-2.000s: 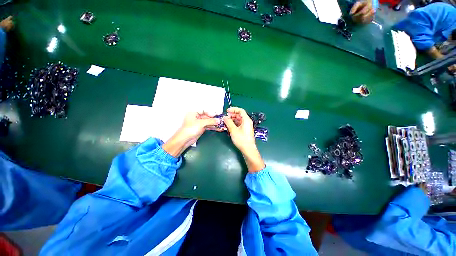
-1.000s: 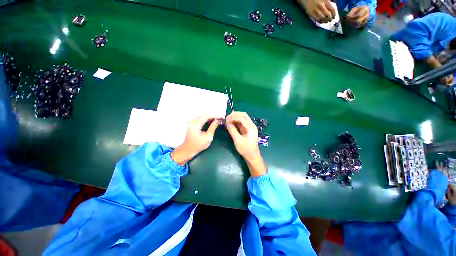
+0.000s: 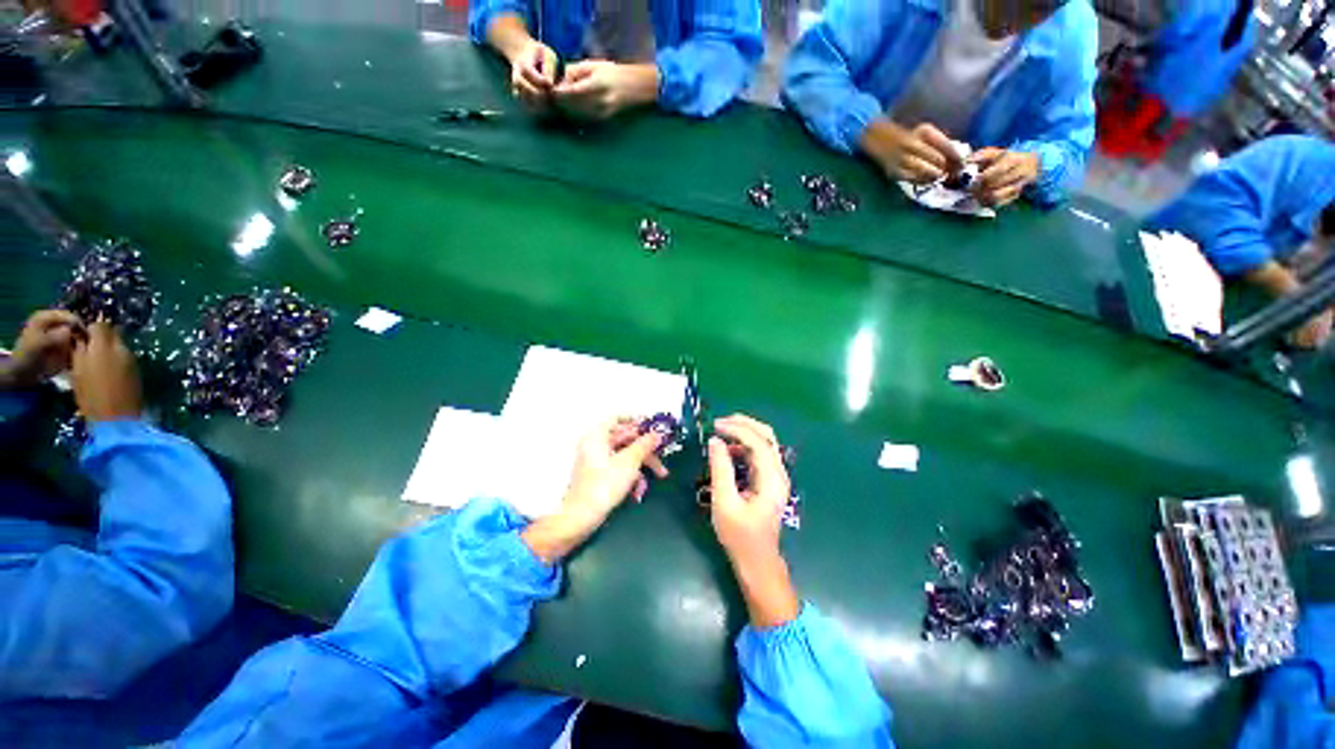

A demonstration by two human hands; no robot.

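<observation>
My left hand (image 3: 603,476) holds a small dark, shiny module (image 3: 663,430) at its fingertips, beyond the right part of the white sheets. My right hand (image 3: 750,490) is apart from it, fingers curled over a small pile of dark modules (image 3: 792,509) that it partly hides. Whether it grips anything is unclear. Thin dark tweezers (image 3: 693,392) stand out beside the right edge of the larger white sheet (image 3: 574,392), their near end close to my right fingertips. A smaller white sheet (image 3: 454,457) lies at its left.
A large module heap (image 3: 1013,578) lies right, another heap (image 3: 256,351) left. Stacked trays (image 3: 1230,582) stand far right. White squares (image 3: 899,457) lie on the mat. Single modules (image 3: 653,234) lie on the belt (image 3: 498,242). Other people's hands work across the belt and at left.
The view has tilted up, showing more people across the belt. My hands have moved apart; the module now shows in my left fingertips, and my right hand has curled over the small pile.
</observation>
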